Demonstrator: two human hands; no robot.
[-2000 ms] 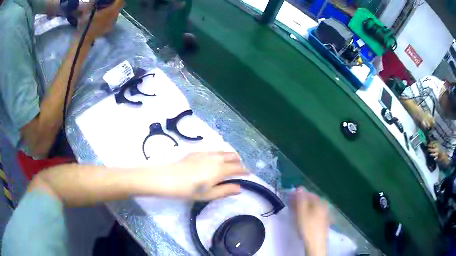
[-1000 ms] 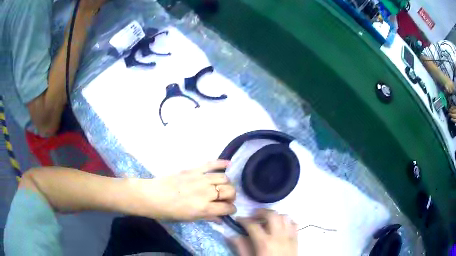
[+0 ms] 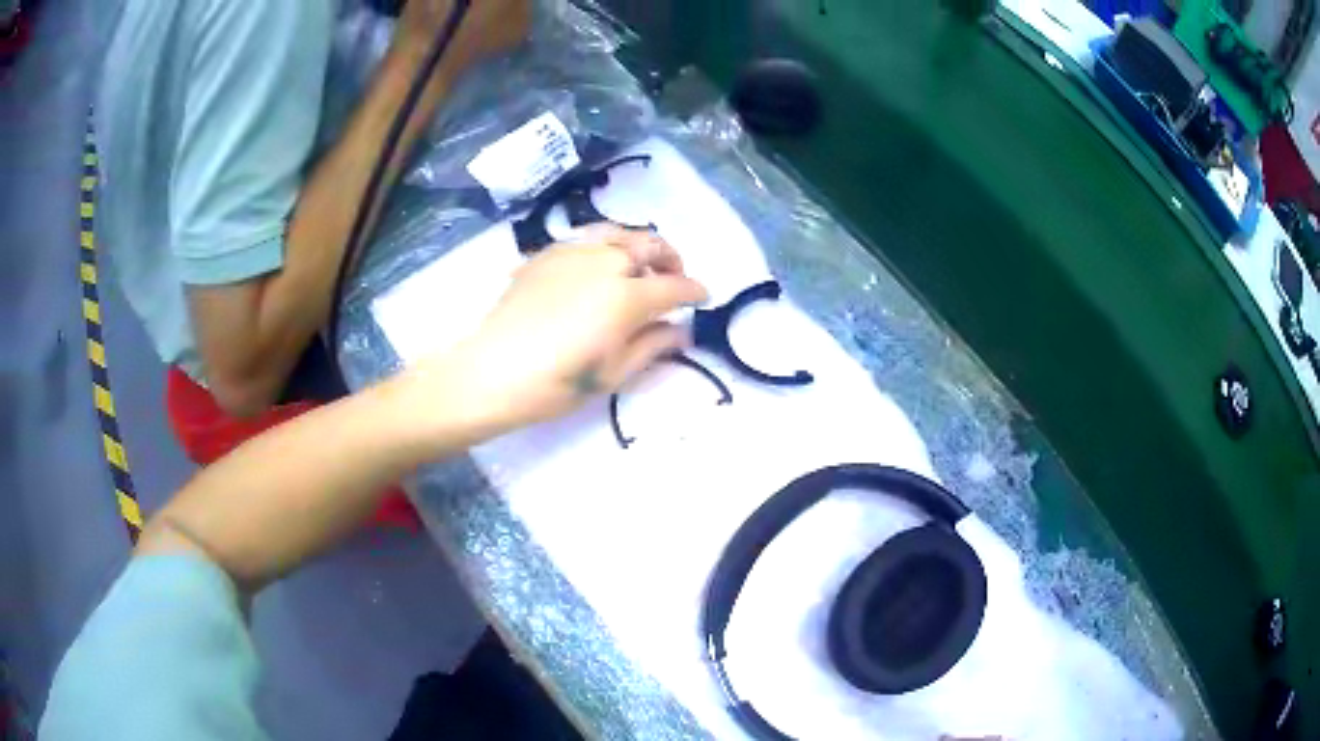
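Observation:
My left hand (image 3: 594,319) is over the white sheet (image 3: 579,507), its fingers at the black yokes. One yoke (image 3: 753,336) lies just right of the fingertips. Another yoke (image 3: 673,368) lies below them, its stem end hidden by the hand. Whether the fingers grip a yoke cannot be told. More yokes (image 3: 536,227) lie behind the hand at the sheet's far end. A part-built headphone (image 3: 738,557) lies on the sheet at lower right, one round ear cup (image 3: 909,608) attached, pad up. My right hand is not in view.
A labelled plastic bag (image 3: 524,157) lies beside the far yokes. A neighbouring worker's arm (image 3: 304,311) and a black cord are at upper left, near a red stool (image 3: 217,420). Bubble wrap (image 3: 927,362) borders the sheet. The green conveyor (image 3: 1013,290) carries round black parts (image 3: 1233,398).
My left hand has left the headband and moved up to the yokes. My right hand has left the picture. The headphone lies released, and the view has shifted.

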